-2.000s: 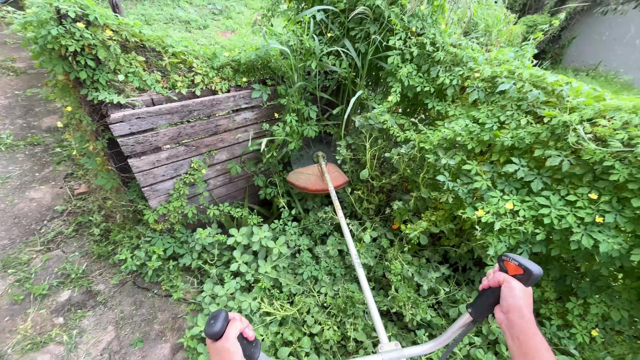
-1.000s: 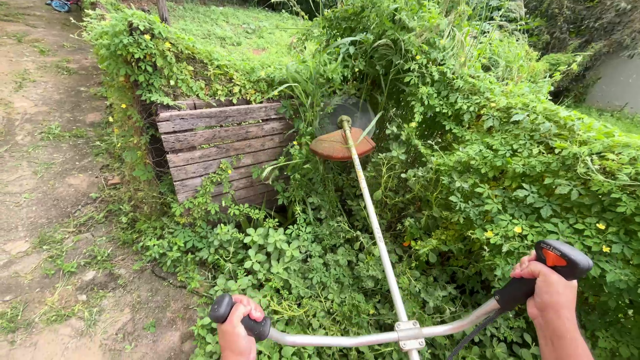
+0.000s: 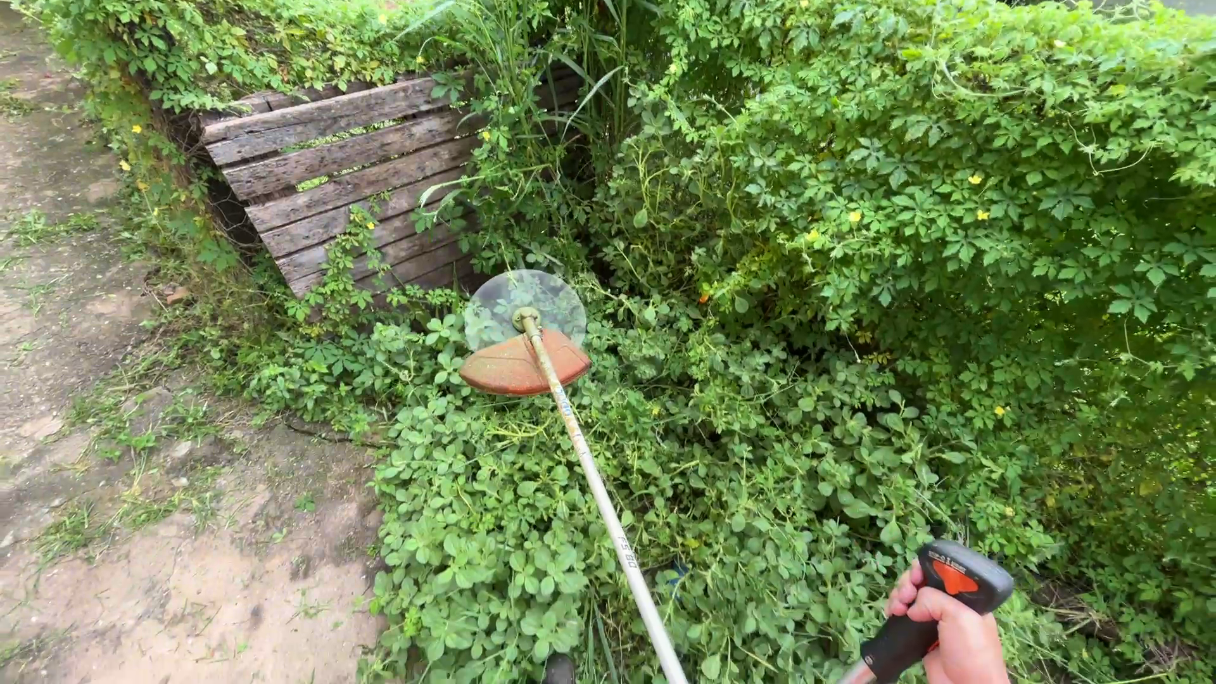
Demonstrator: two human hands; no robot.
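At the lower right my right hand is closed around the black control grip of a brush cutter, which has an orange part on top. The cutter's pale metal shaft runs from the bottom edge up to an orange guard. Beyond the guard the cutting head spins as a blurred, see-through disc over low leafy plants. My left hand is out of view, and so is most of the handlebar.
A weathered wooden slatted panel leans at the upper left, beside wire mesh and vines. Dense creeper with small yellow flowers rises on the right. A dirt path runs along the left. A dark rounded thing shows at the bottom edge.
The cutting head has come down from the tall growth beside the wooden panel to the low plants nearer me. My left hand and its grip have left the view.
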